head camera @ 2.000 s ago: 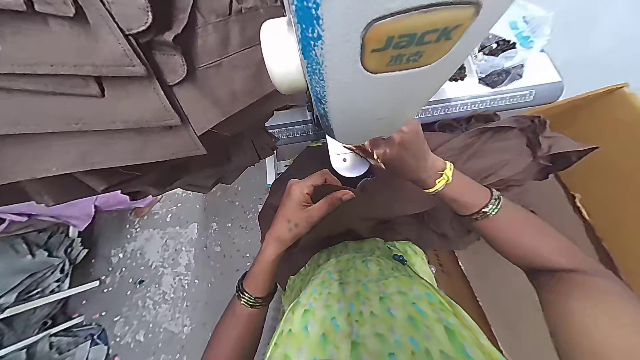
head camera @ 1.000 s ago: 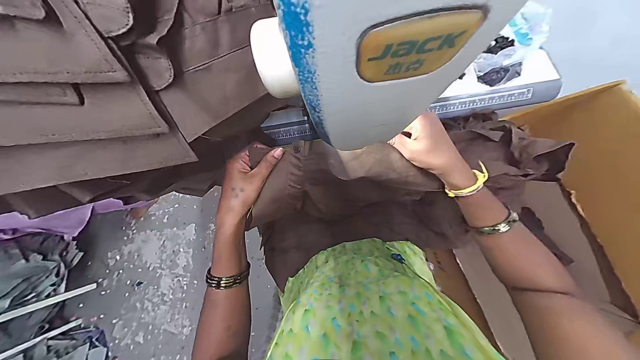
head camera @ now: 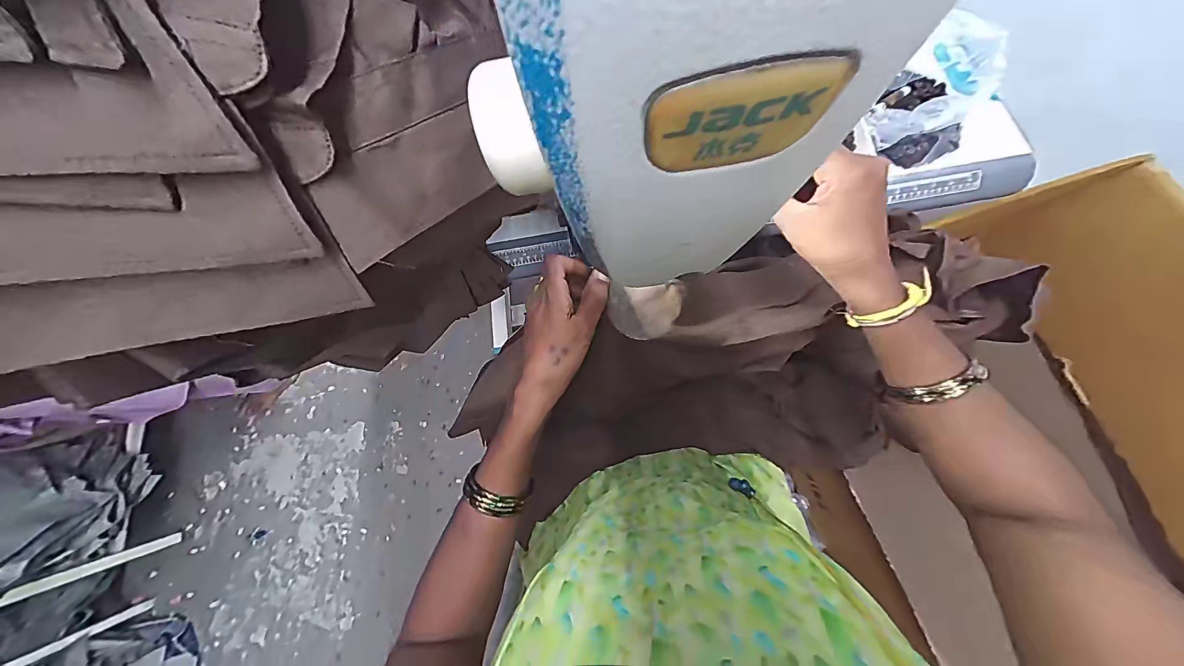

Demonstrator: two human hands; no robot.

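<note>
A white and blue Jack sewing machine (head camera: 684, 213) fills the upper middle of the head view and hides its needle area. Brown fabric (head camera: 712, 398) lies beneath the machine's head and drapes over my lap. My left hand (head camera: 562, 319) pinches the fabric's edge just left of the machine head, thumb and fingers together. On the right, my right hand (head camera: 840, 222) is closed beside the machine head, above the bunched cloth; its fingertips are partly hidden, and whether cloth is in them cannot be told.
Stacked brown garment pieces (head camera: 185, 222) spread across the upper left. An open cardboard box (head camera: 1101, 305) stands at the right. A plastic bag (head camera: 934, 102) with dark items sits on the machine bed behind. Grey cloth (head camera: 65, 518) and white bars are at the lower left.
Since a second ago, my left hand has moved right, close to the machine head, and my right hand has moved up and away from me. The spread cloth has shifted beneath the head.
</note>
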